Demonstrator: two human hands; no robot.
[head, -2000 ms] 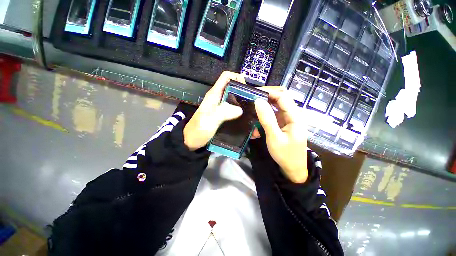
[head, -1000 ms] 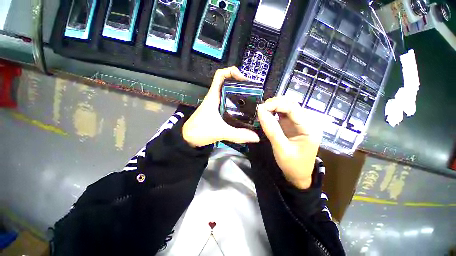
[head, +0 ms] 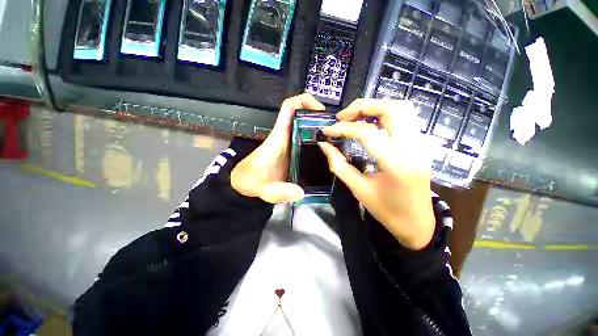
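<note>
A teal phone housing with a dark window and a green patch at its upper end is held in front of my body, over the bench edge. My left hand grips it along its left side, with the thumb at the lower left. My right hand is at the upper right of the housing, its thumb and fingertips close together over the holed end. A small dark spot shows at those fingertips; I cannot tell whether it is a part or the hole.
The black foam tray holds several teal housings and a keypad half. A clear blister tray with dark modules stands to the right. White crumpled paper lies right of it on the green mat. A red object is far left.
The housing now stands more upright, with its green patch showing. My right fingers have come from beside the housing onto its upper end. The view has shifted slightly.
</note>
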